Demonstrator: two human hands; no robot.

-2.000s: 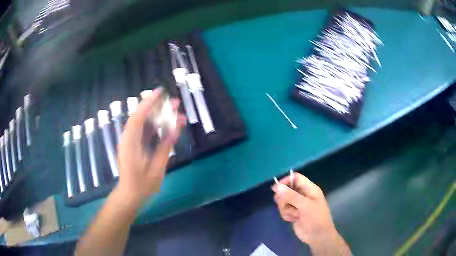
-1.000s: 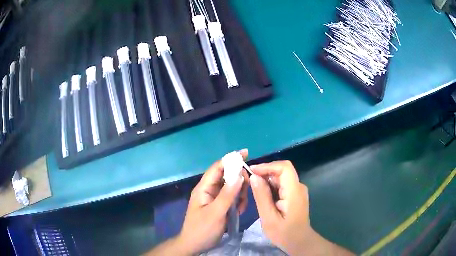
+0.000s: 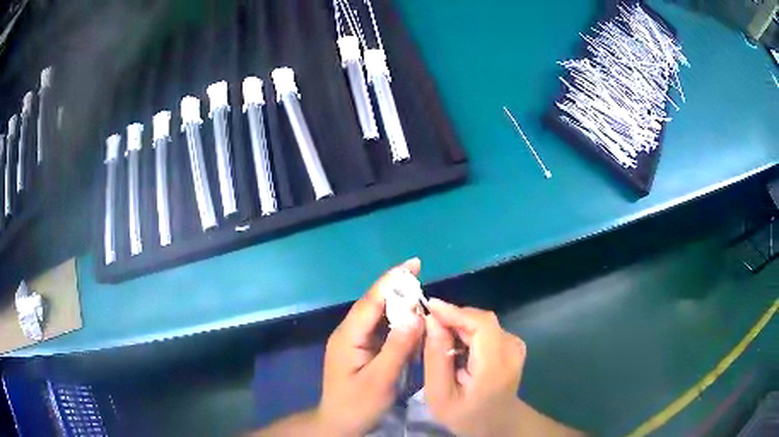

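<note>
My left hand (image 3: 367, 358) holds a tube assembly upright above my lap, below the bench edge. Its white collar (image 3: 400, 299) shows between thumb and fingers, with the open ring facing up; the tube below is mostly hidden. My right hand (image 3: 470, 354) is against the collar's right side, fingertips pinched on a thin rod (image 3: 453, 351), of which only a small bright end shows. Whether the rod sits in the collar cannot be told.
A black slotted tray (image 3: 342, 201) bears several tube assemblies; two at its right have rods rising. A loose rod (image 3: 527, 142) lies right of it. A rod tray (image 3: 642, 181) is heaped with rods. A white lump (image 3: 28, 312) lies on cardboard (image 3: 64, 299) at left.
My left hand has come from the slotted tray to my lap with a tube assembly, and my right hand has moved left to meet it. The collar has since tilted, showing its opening.
</note>
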